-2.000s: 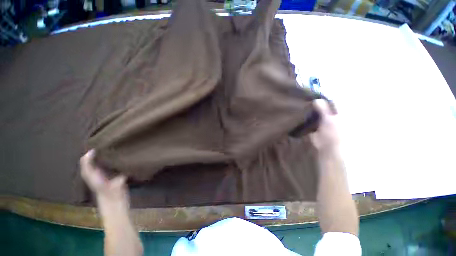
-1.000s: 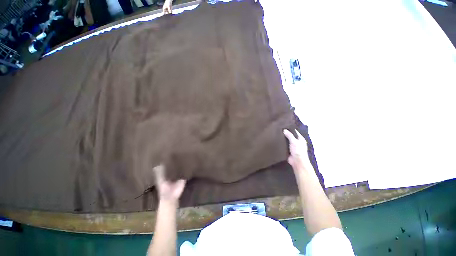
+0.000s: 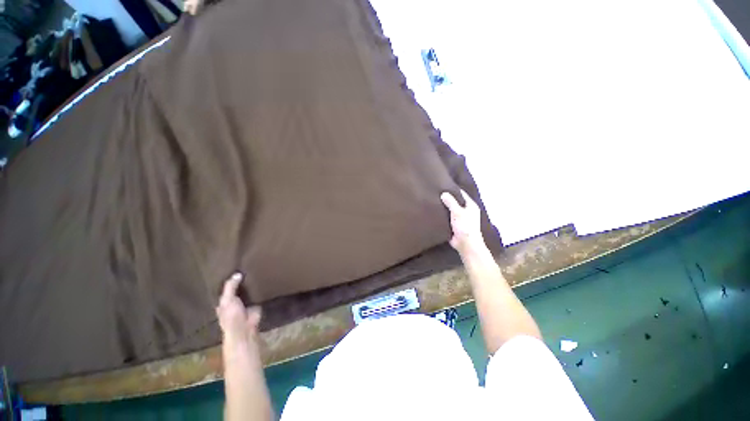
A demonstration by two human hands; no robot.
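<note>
A brown fabric ply lies over the table with soft folds at its left part. My left hand grips its near edge left of centre. My right hand grips its near right corner. The near edge is held a little back from the table rim, and darker brown fabric shows below it. A wide white paper sheet lies to the right of the fabric's wavy cut end.
A silvery metal weight lies on the wooden table edge near my body. Another weight lies on the paper. Another person's hand is at the fabric's far edge. Scraps lie on the green floor.
The ply, bunched and lifted two seconds ago, now lies spread flatter. Its near edge is pulled straighter between my hands. The view has turned, and the other person's hand stays at the far edge.
</note>
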